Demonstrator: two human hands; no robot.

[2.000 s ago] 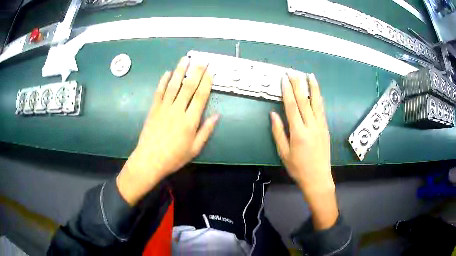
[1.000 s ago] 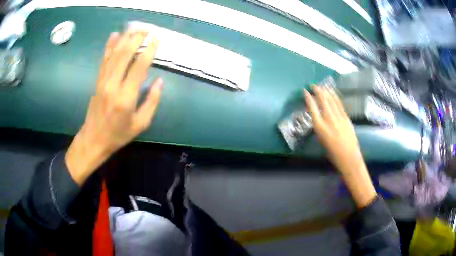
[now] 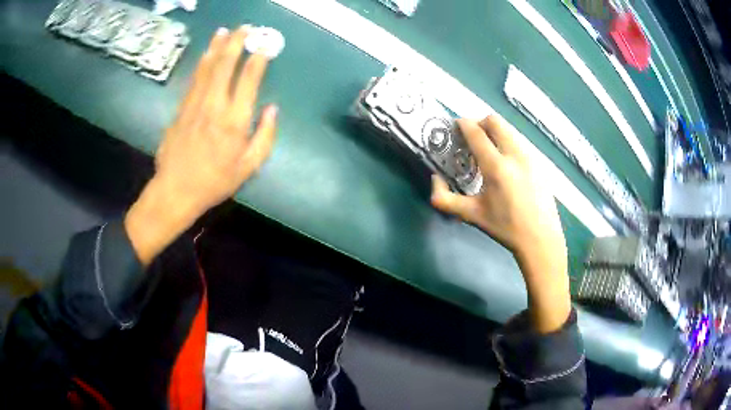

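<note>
My right hand grips the right end of a silver carrier fixture with round nests, thumb on the near side and fingers on the far side. The fixture looks thick, with layered edges, perhaps one carrier on another; its right end is partly hidden by my fingers. My left hand is spread flat with palm down. Its fingertips reach the near edge of a pale loose disc; whether they touch it is unclear. It grips nothing.
Another carrier group lies at upper left on the green bench. A ridged fixture stack stands at right. White strips and a carrier row run beyond. A red object is at upper right.
My right hand has left the spot near the stack and moved left, bringing the slanted carrier to the middle one. My left hand has left the middle carrier for the disc. The view has turned.
</note>
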